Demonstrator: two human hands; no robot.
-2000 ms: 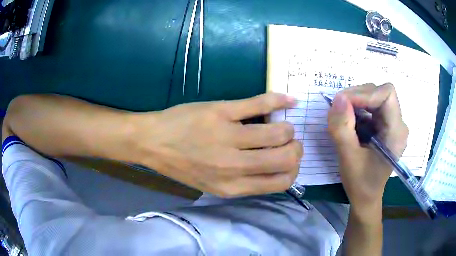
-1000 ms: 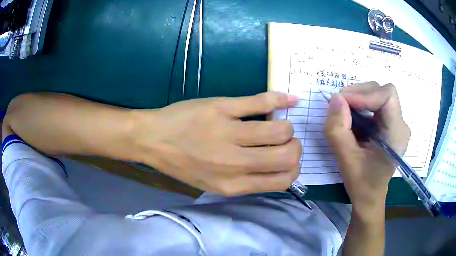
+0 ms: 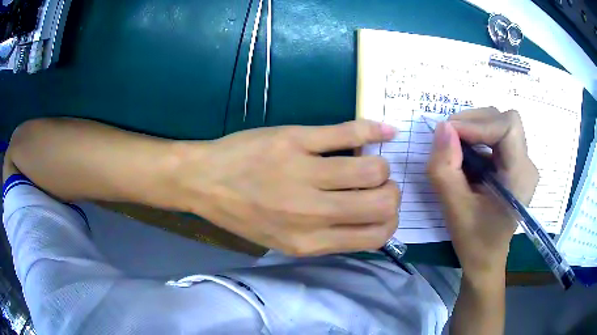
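The record form (image 3: 419,196), a white ruled sheet with handwriting in its upper rows, lies on a tan-edged clipboard (image 3: 361,72) under a silver bulldog clip (image 3: 509,62). My right hand (image 3: 488,176) grips a ballpoint pen (image 3: 524,219) with a clear barrel and dark grip. The pen tip is at the sheet, just below the written lines. My left hand (image 3: 307,190) lies flat over the form's left edge, fingers slightly apart and holding nothing; it hides part of that edge.
Silver tweezers (image 3: 267,72) lie on the green bench (image 3: 150,72) left of the clipboard. A metallic fixture-like part (image 3: 40,46) is at the upper left. A second printed sheet (image 3: 579,222) is at the right edge. A small metallic object (image 3: 395,248) shows below my left hand.
The clipboard and tweezers appear slightly further right in the view. The pen tip stays near the same row, with small movements of my right hand. My left hand stays on the form.
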